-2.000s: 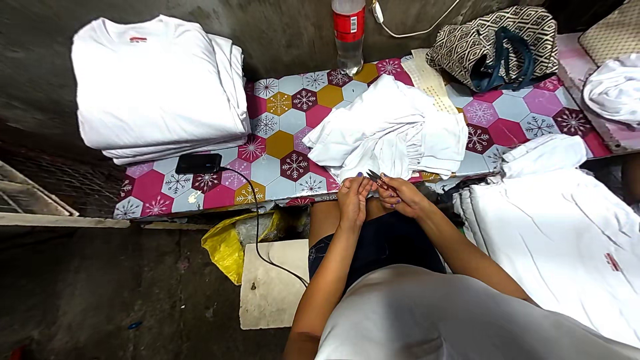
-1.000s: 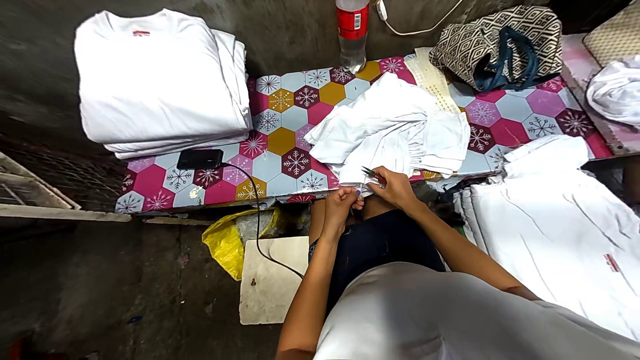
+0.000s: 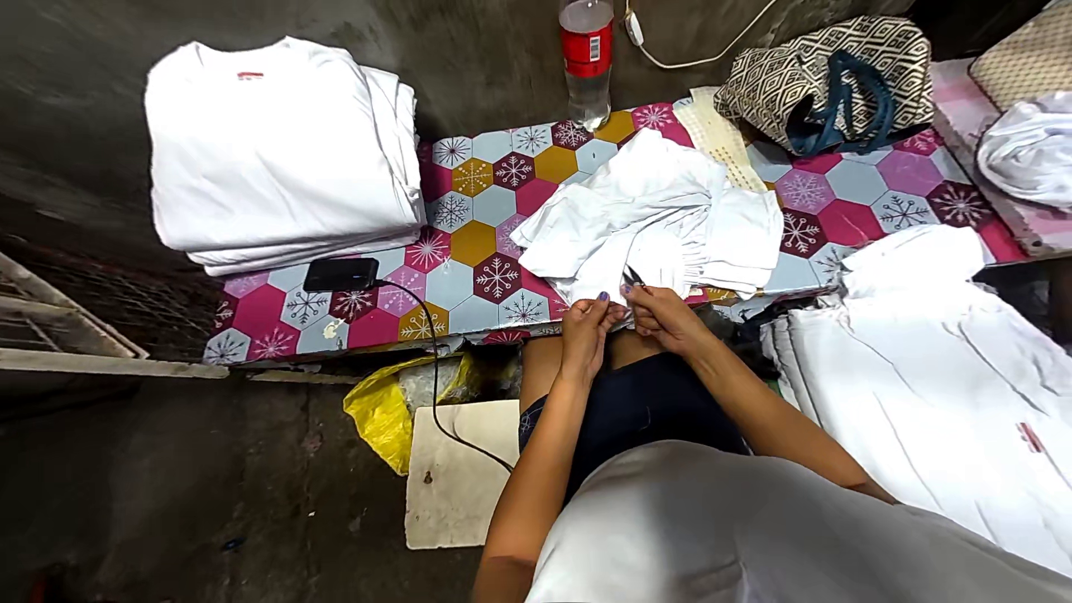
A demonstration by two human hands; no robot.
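Observation:
A crumpled white cloth garment lies on the patterned table cover, its near edge reaching my hands. My left hand pinches the garment's edge between thumb and fingers. Just to its right, my right hand is closed around a small dark-bladed tool, perhaps thread snips, whose points stick up over the white cloth. The tool's handle is hidden in the fingers. A stack of folded white shirts rests on the left of the table, and more white shirts are piled at my right.
A black power bank or phone sits at the table's front left, its cable hanging down toward me. At the back stand a plastic bottle with a red label and a patterned woven bag. A yellow plastic bag is below.
My right hand has shifted slightly left, and the tool's points now face up and left. Both hands remain close together at the garment's near edge.

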